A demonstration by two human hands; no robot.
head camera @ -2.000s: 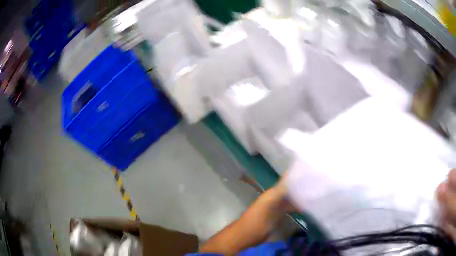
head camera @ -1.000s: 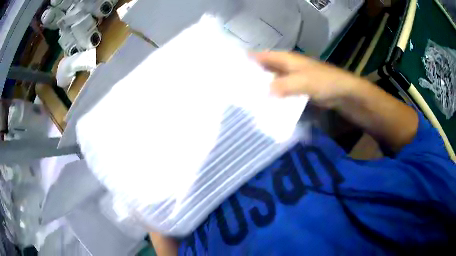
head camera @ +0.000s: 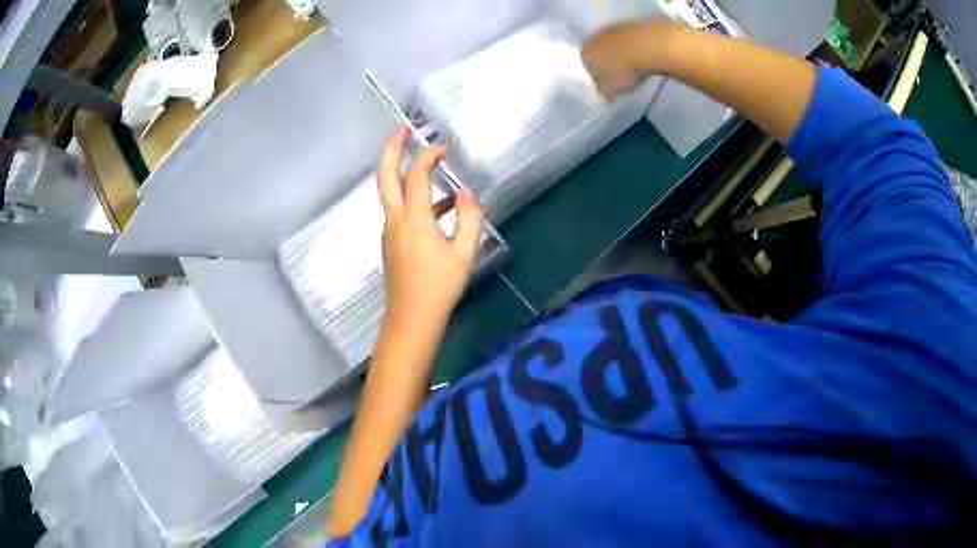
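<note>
A white ribbed, wrapped unit (head camera: 520,96) lies in an open white box (head camera: 573,155) at upper centre. My right hand (head camera: 621,59) is at the unit's right end, blurred, fingers curled down; its fingertips are hidden. My left hand (head camera: 429,219) is at the upright wall edge (head camera: 402,107) between this box and the neighbouring one, fingertips on the edge, fingers and thumb apart. The neighbouring box holds another ribbed white unit (head camera: 337,273), partly behind my left hand. A third open box at lower left holds a ribbed unit (head camera: 225,412).
The boxes stand along a green bench top (head camera: 584,214). Raised white flaps (head camera: 257,161) stand behind them. White round-ended parts (head camera: 198,27) lie on brown cardboard at upper left. Clear bags (head camera: 91,498) are at lower left. Cream-coloured rails (head camera: 782,177) are at right.
The large white unit that was held in front of my shirt is now down in the upper box. My left hand has moved up to the box wall, and my right hand has moved up.
</note>
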